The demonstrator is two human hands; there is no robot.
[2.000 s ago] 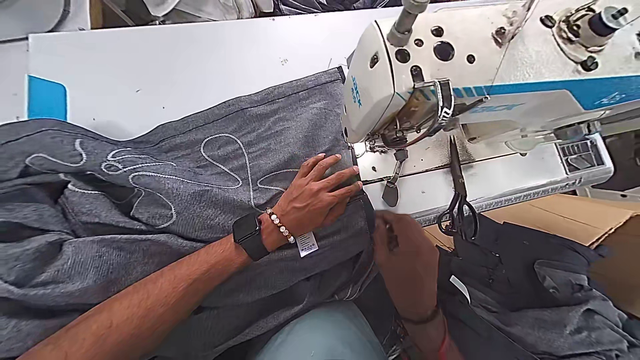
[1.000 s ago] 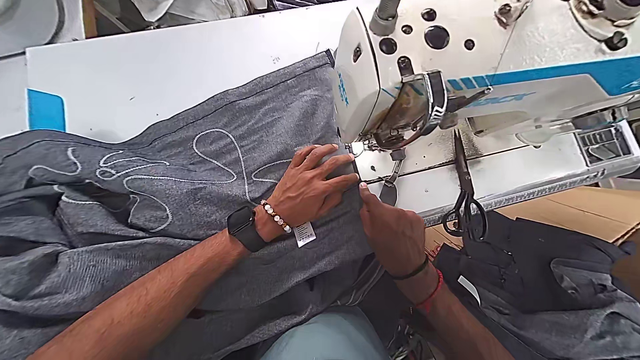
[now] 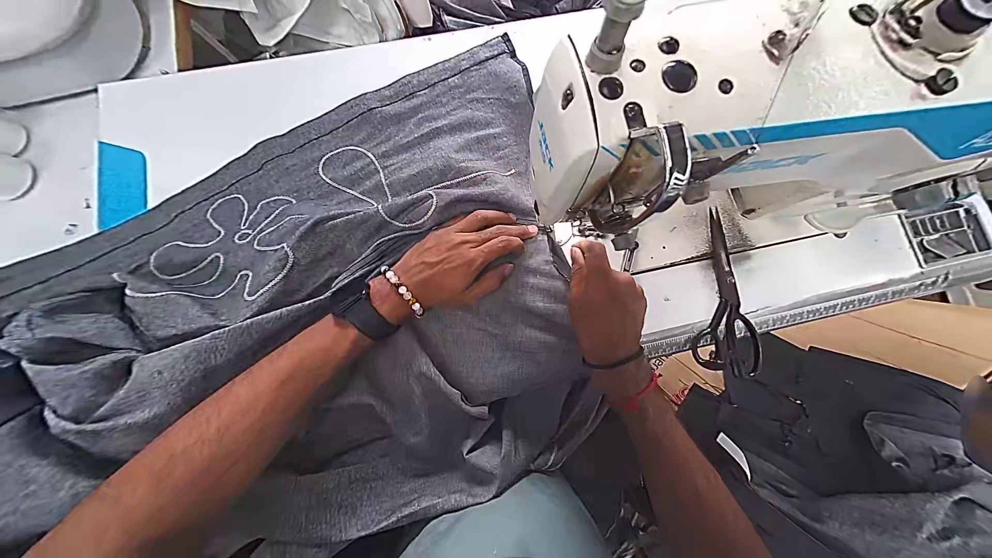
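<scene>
Grey fabric (image 3: 434, 139) with a corded flower pattern spreads over the white sewing table and down over my lap. My left hand (image 3: 473, 256) lies flat on it, fingertips beside the presser foot (image 3: 566, 231) of a Jack sewing machine (image 3: 573, 139). Just right of the foot, my right hand (image 3: 608, 298) pinches the fabric's dark edge between thumb and curled fingers. The needle is hard to make out behind the machine's head. Black-handled scissors (image 3: 726, 310) lie on the machine bed to the right, handles past the table's edge.
Dark garments (image 3: 821, 434) lie on cardboard (image 3: 891, 333) at the lower right. White cloth pieces (image 3: 310, 23) are behind the table (image 3: 194, 108). A measuring scale runs along the table's front edge. The machine's arm spans the upper right.
More of the fabric's corded pattern shows on the table, and its flower now lies spread out. My right hand has moved up beside the presser foot since the earliest frame.
</scene>
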